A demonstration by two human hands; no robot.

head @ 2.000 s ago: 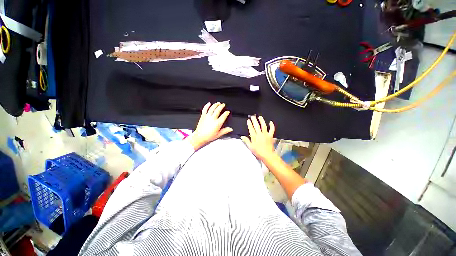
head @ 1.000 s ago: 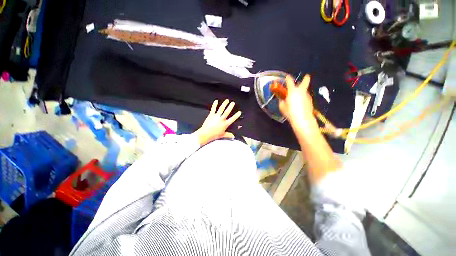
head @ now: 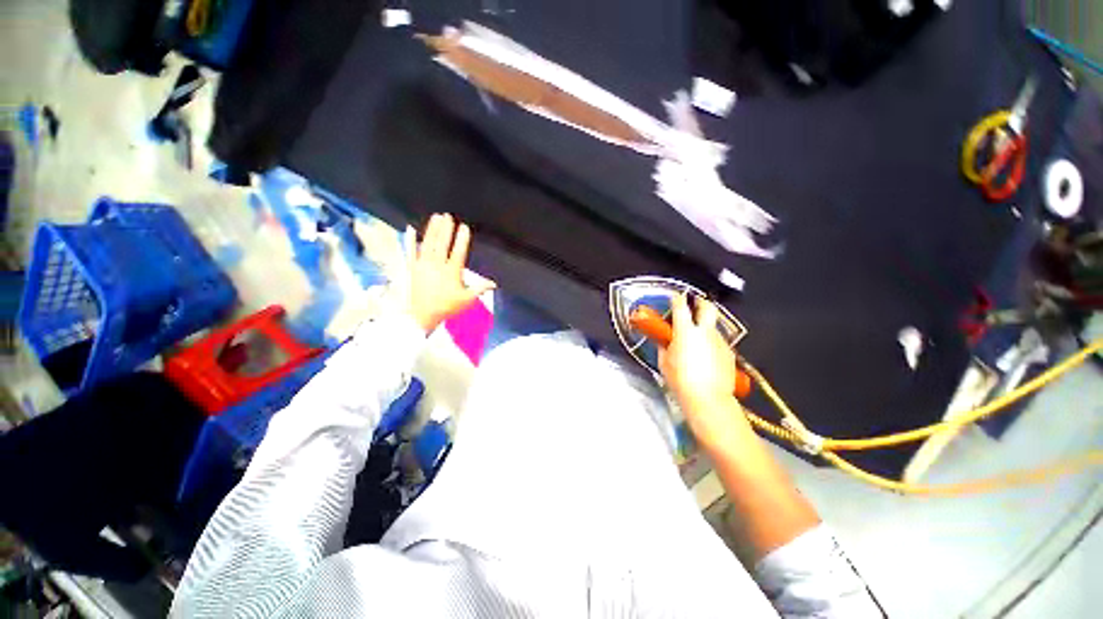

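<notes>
The steam iron, with a pale-rimmed triangular plate and orange handle, stands on the black cloth near the table's front edge. My right hand is closed around its handle. A long black garment piece lies along the front of the table, its outline hard to see, with a small white sticker at its right end. My left hand lies at the table's front edge by the piece, fingers spread. Whether it presses the cloth is unclear.
A brown strip lies among crumpled whitish strips behind the piece. Scissors and a white tape roll lie at right. Yellow hoses trail right. Blue and red crates stand on the floor at left.
My right hand went from the table edge onto the iron's handle, and the iron moved left along the front toward the garment piece. My left hand moved left. The view has turned.
</notes>
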